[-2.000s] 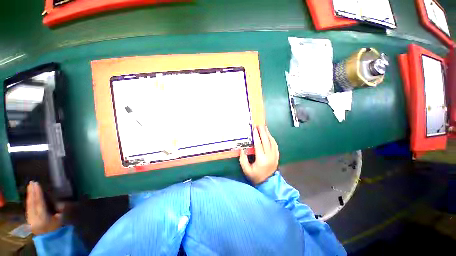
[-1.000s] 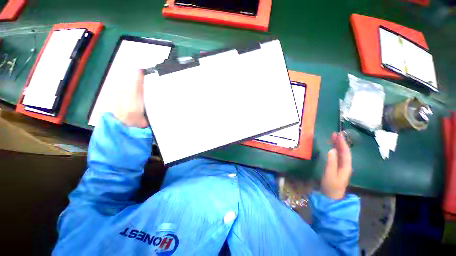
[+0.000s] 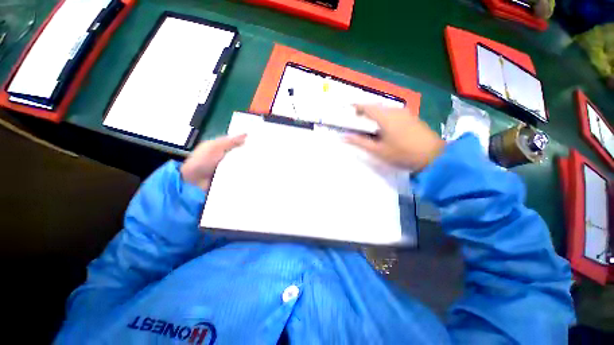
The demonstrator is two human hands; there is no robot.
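Observation:
A display panel [image 3: 303, 182], white back up with a black strip on its far edge, is held over the bench's near edge, close to the blue coat. My left hand [image 3: 210, 160] grips its left edge. My right hand [image 3: 398, 137] is blurred and lies over the panel's far right part; whether it grips the panel I cannot tell. Behind it a backlight unit [image 3: 310, 91] with a yellow tab lies in a red-orange foam tray [image 3: 268, 75], partly hidden by the panel and my right hand.
A spare panel [image 3: 168, 81] lies white side up at left, beside a panel in a red tray [image 3: 17, 84]. A plastic bag [image 3: 468, 121] and a brownish bottle [image 3: 513, 146] stand at right. More red trays [image 3: 461, 64] lie beyond and at far right.
The held panel has come closer to the coat and levelled out. My right hand has moved left from beside the tray to over the panel. The view has shifted.

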